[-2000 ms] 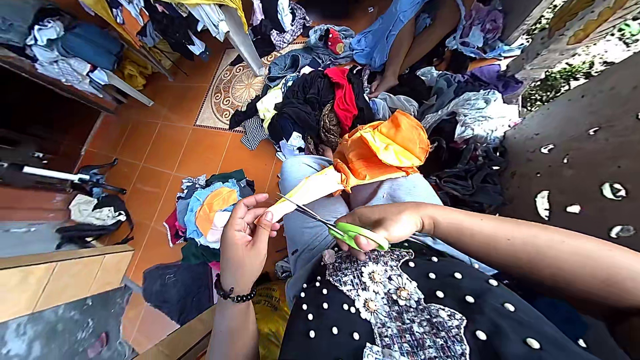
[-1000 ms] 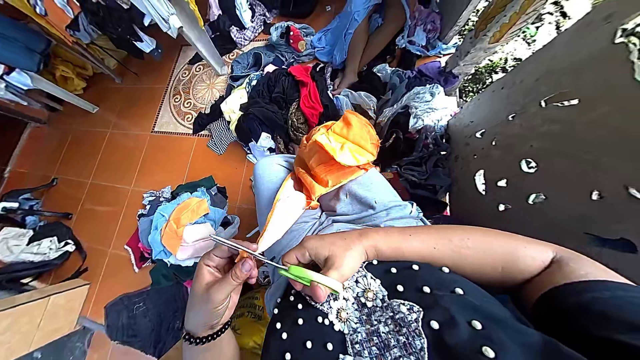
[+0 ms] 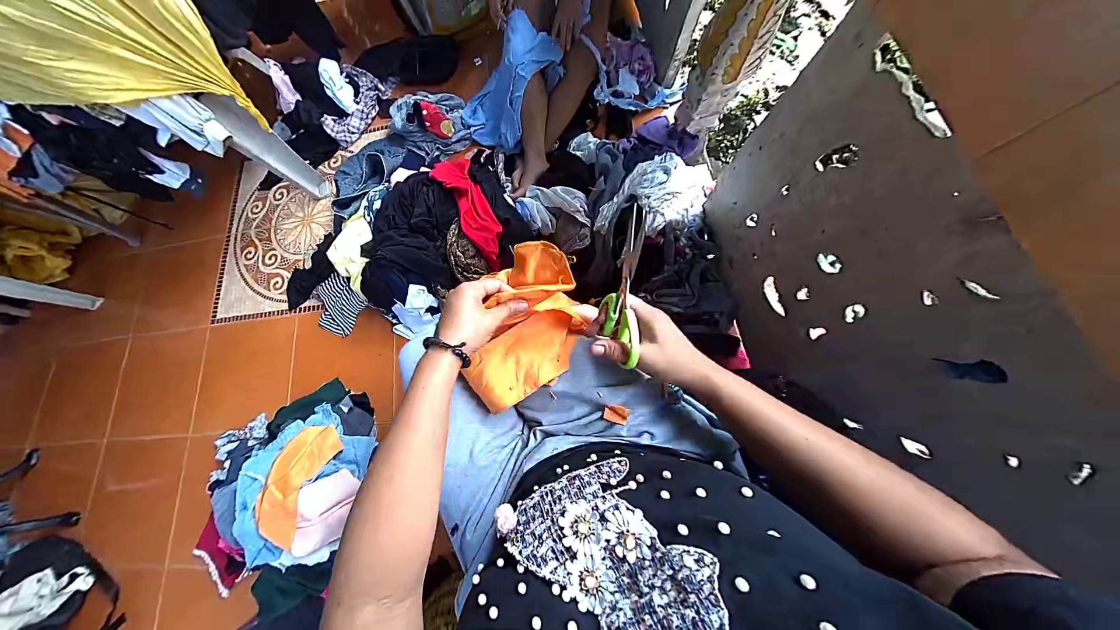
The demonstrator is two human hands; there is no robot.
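My left hand (image 3: pixel 477 317), with a dark beaded bracelet at the wrist, grips an orange cloth (image 3: pixel 516 359) over my lap. In my right hand (image 3: pixel 643 341) are scissors with green handles (image 3: pixel 620 325), their blades pointing up and away from me. The right fingertips also touch the cloth's right edge. A small orange scrap (image 3: pixel 616 414) lies on my grey trousers. Down to the left, a stack of cut cloth pieces (image 3: pixel 293 490) rests on the tiled floor, with an orange and a pale pink piece on top.
A heap of mixed clothes (image 3: pixel 411 227) lies beyond my knees, and another person's bare legs (image 3: pixel 538 114) are behind it. A patterned tile panel (image 3: pixel 280 223) is set in the floor. A grey wall with holes (image 3: pixel 840 289) stands at the right; table legs (image 3: pixel 267 144) are at the upper left.
Both hands have moved forward over the lap with the orange cloth. The scissors, earlier pointing left across the cloth near the left fingers, now point up and away from it.
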